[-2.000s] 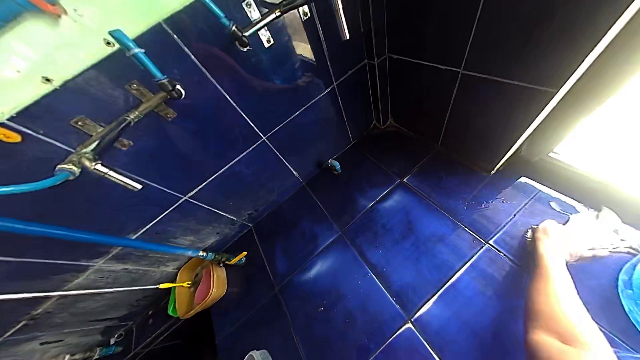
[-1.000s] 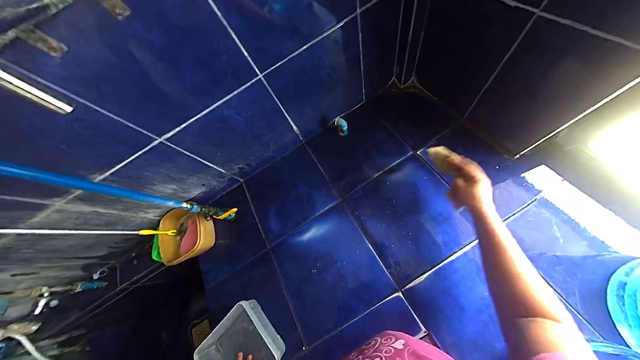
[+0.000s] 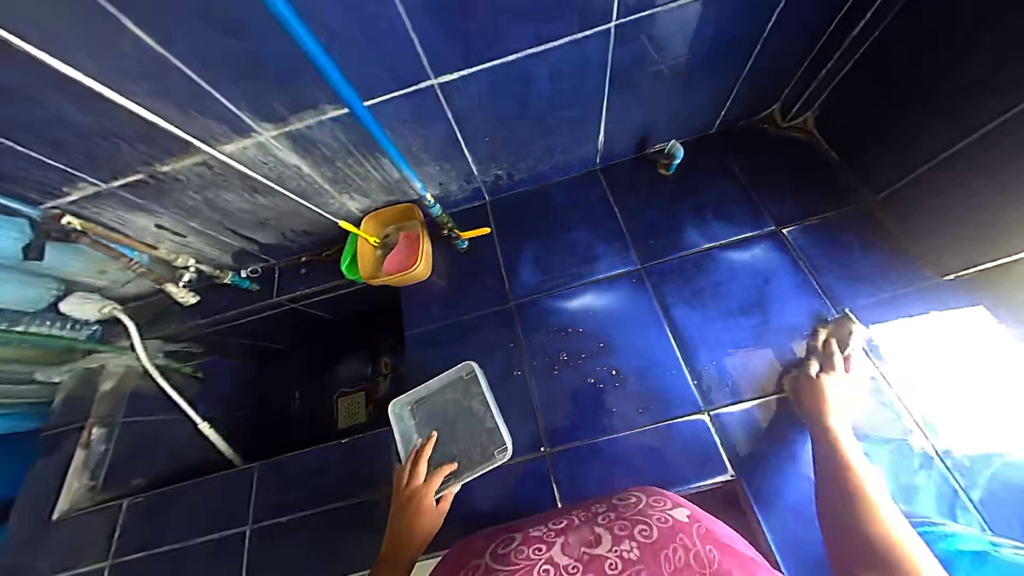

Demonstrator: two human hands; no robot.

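My right hand (image 3: 824, 368) presses a small light-coloured block, perhaps a sponge or brush, against the blue floor tiles (image 3: 584, 352) near the bright patch at the right. Its fingers wrap around the block. My left hand (image 3: 422, 488) reaches up from the bottom edge and rests spread fingers on the near rim and inside of a clear plastic container (image 3: 460, 416); whether it grips the rim cannot be told. Small droplets or specks lie on the tiles between the container and my right hand.
A tan basin (image 3: 428, 260) with a pink item stands by the wall. Beside it are a blue pipe (image 3: 344, 88) with a yellow-handled valve, and a short pipe stub (image 3: 670, 157). A floor drain (image 3: 352, 409) and a white hose (image 3: 152, 368) are at left; something blue sits bottom right.
My right hand, raised with the block a second ago, is now down on the tiles farther right. My left hand shows more fully at the container. The view has shifted.
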